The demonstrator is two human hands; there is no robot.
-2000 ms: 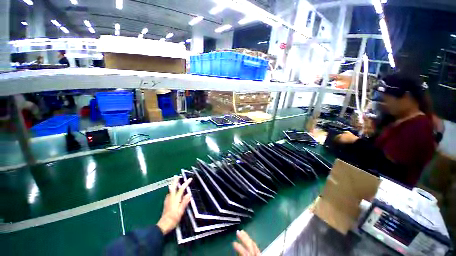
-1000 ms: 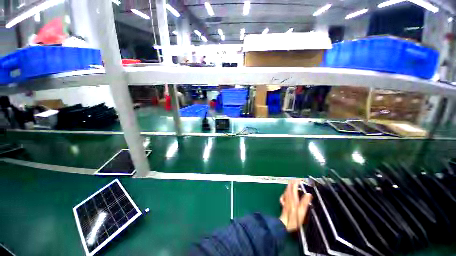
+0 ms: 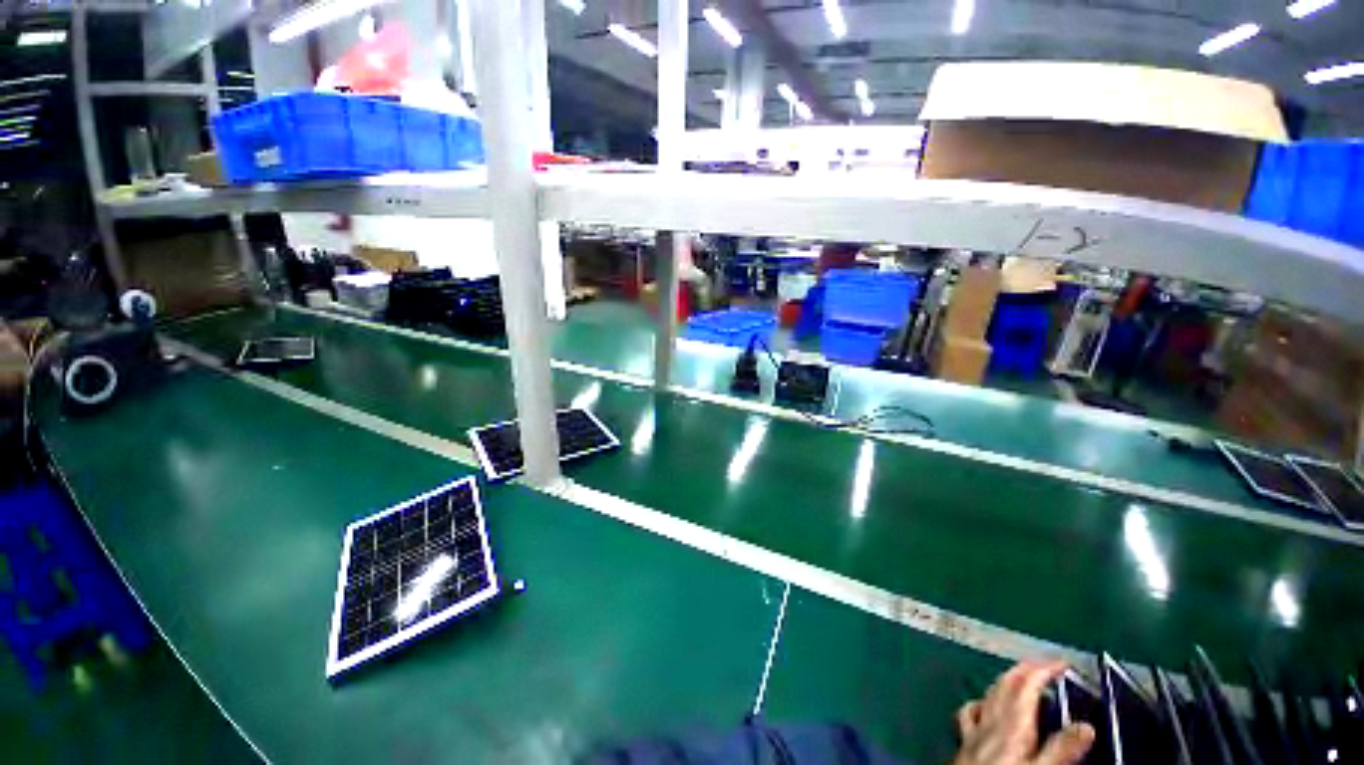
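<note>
My left hand [image 3: 1029, 720] is at the bottom right, partly cut off by the lower edge. Its fingers are curled on the pale edge of the nearest solar panel in the leaning row [image 3: 1182, 714]. The row is cut off at the right and bottom. A single solar panel [image 3: 416, 575] lies face up and slightly tilted on the green surface, with a small tip at its right corner. My right hand is not in view.
A second panel [image 3: 546, 443] lies behind the white shelf post [image 3: 524, 299]. A pale rail [image 3: 718, 550] crosses the green surface. Another panel [image 3: 278, 350] lies far left. A small black device [image 3: 803, 386] with wires stands across the line. Blue bins and a carton are on the shelf.
The view has swung left, so the row shifts to the lower right and the single panel comes nearer the centre. My right hand has left view. My left hand stays at the row's edge.
</note>
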